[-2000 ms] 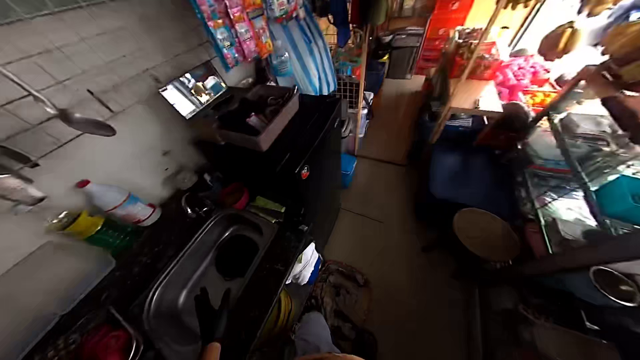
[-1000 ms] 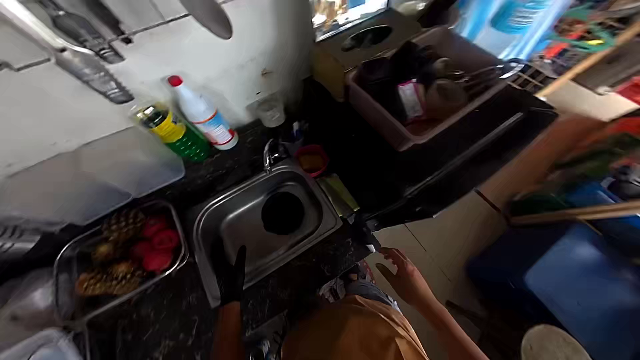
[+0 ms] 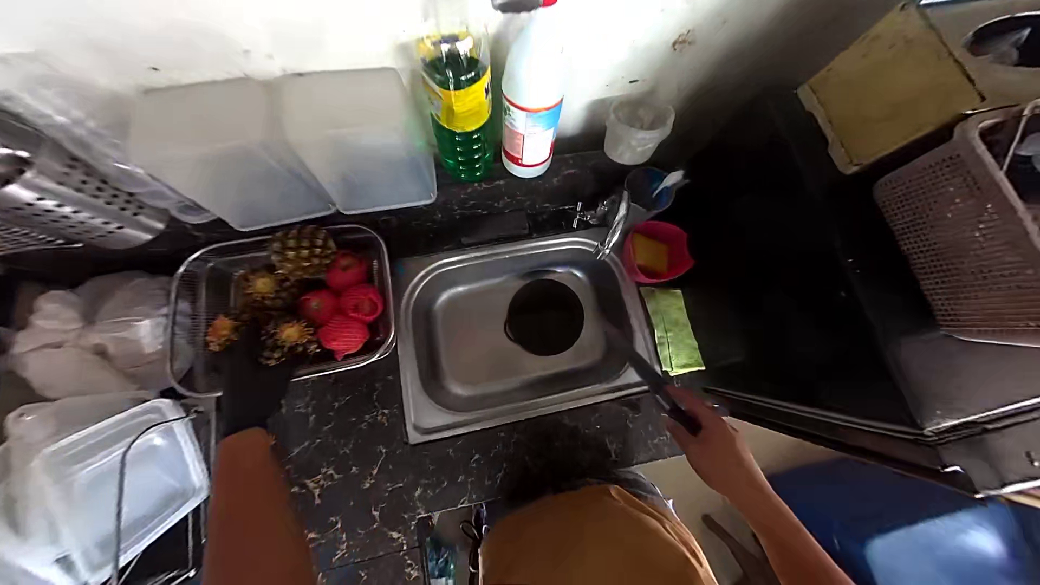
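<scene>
My left hand [image 3: 253, 378], in a black glove, reaches to the near edge of a wire basket [image 3: 388, 325]; its fingers blend with the dark fruit, so its grip is unclear. The basket holds pineapples [image 3: 301, 251] and red fruits, some in pink foam netting [image 3: 343, 335]. My bare right hand [image 3: 700, 418] is closed on the dark handle of a knife [image 3: 642, 370], whose blurred blade points over the right edge of the steel sink [image 3: 471, 398]. A round black item [image 3: 545, 317] lies in the basin.
A faucet [image 3: 615, 223], a pink bowl with a sponge [image 3: 668, 244] and a green cloth [image 3: 673, 329] border the sink. Behind stand a green-liquid bottle [image 3: 461, 114], a white bottle [image 3: 532, 97] and plastic containers [image 3: 357, 146]. Right is a plastic crate [image 3: 942, 236]; left, a white tray [image 3: 122, 479].
The view has swung to the sink and basket. My left hand has moved from the sink to the fruit basket. My right hand now holds a knife; a second ago no knife showed in it.
</scene>
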